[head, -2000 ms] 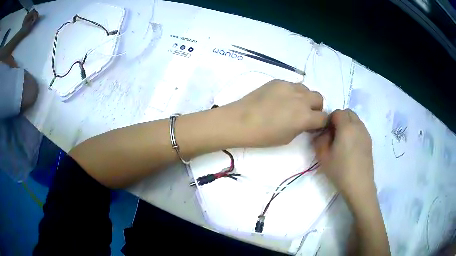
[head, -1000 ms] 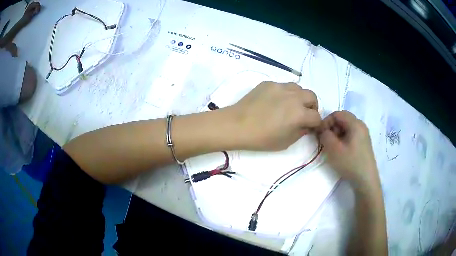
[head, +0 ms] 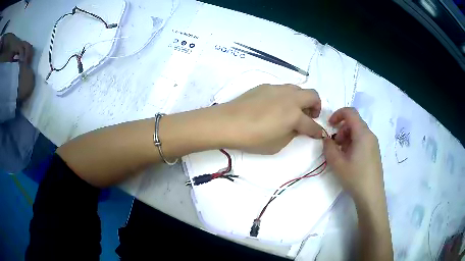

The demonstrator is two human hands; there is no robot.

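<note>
The white panel (head: 239, 204) lies in front of me under my forearm. My left hand (head: 278, 120) reaches across it, its thumb and finger on the red and black wires (head: 295, 179) at the panel's right side. My right hand (head: 353, 145) pinches the same wires at a small dark piece (head: 333, 136), mostly hidden by fingers. The wires curve down to a black connector (head: 254, 228) near the lower edge. A black jack with a metal tip (head: 202, 179) sits at the left edge, with short black tails beside it.
Dark tweezers (head: 270, 58) lie on the bench cover (head: 148, 92) beyond the panel. A neighbouring wired panel (head: 92, 46) is at the upper left, with another person's hand (head: 18, 48) at the far left. Thin white cable (head: 346, 76) lies at the upper right.
My fingertips have moved slightly apart, showing the wires and a small dark piece between them. My left forearm has shifted a little left. The other person's hand has come closer at the left.
</note>
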